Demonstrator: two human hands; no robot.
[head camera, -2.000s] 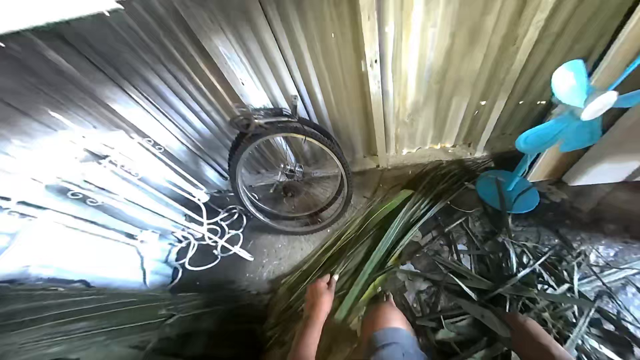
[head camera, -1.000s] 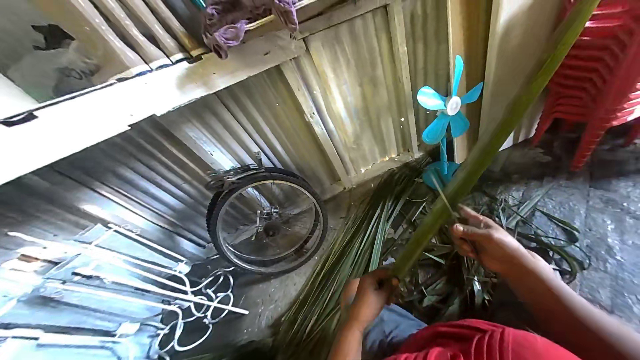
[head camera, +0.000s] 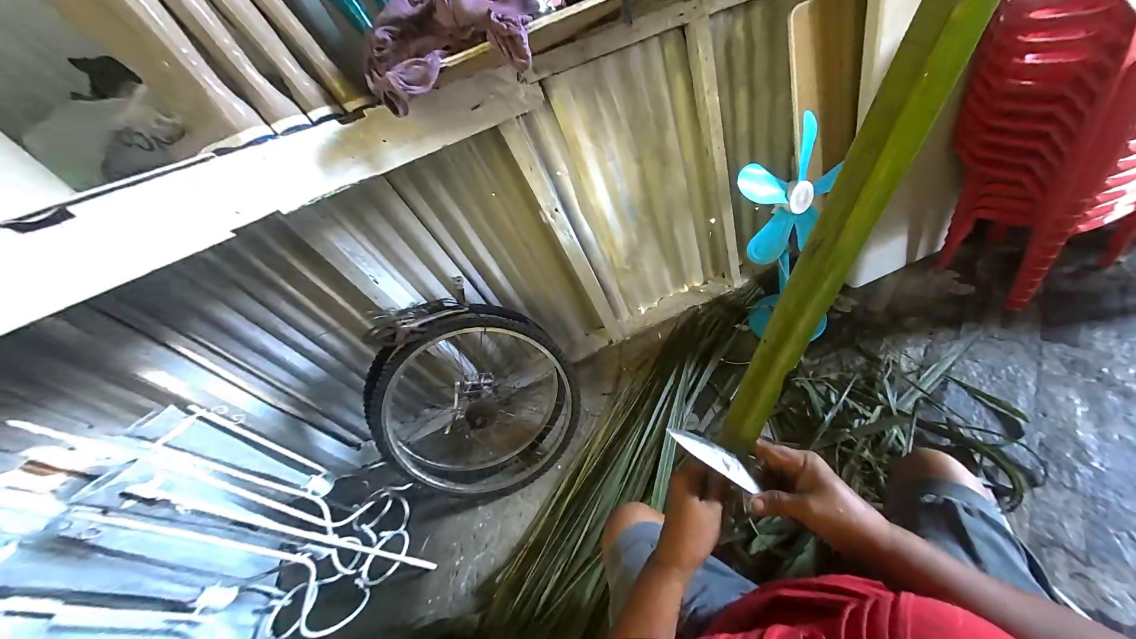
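A thick green palm frond stalk (head camera: 825, 248) slants from my hands up to the top right edge. My left hand (head camera: 692, 519) is closed around its lower end, partly behind a knife's blade (head camera: 714, 461). The blade lies across the stalk's end, its pointed tip toward the upper left. My right hand (head camera: 808, 493) is at the blade's wide end, thumb and fingers closed there; the handle is hidden. Long palm leaves (head camera: 612, 453) lie on the floor left of and beyond my hands, and a tangle of cut leaf strips (head camera: 870, 408) lies to the right.
Two bicycle wheels (head camera: 475, 324) lean against the corrugated metal wall (head camera: 497, 213). A turquoise fan (head camera: 772, 235) stands behind the stalk. Stacked red plastic chairs (head camera: 1038, 133) are at the right, and a white metal frame (head camera: 222, 510) lies at the lower left. A purple cloth (head camera: 408, 53) hangs over the ledge.
Two seconds ago no stalk was raised and my hands were low among the leaves. Since one second ago my right hand has come down the stalk, close to my left. The view has tilted up.
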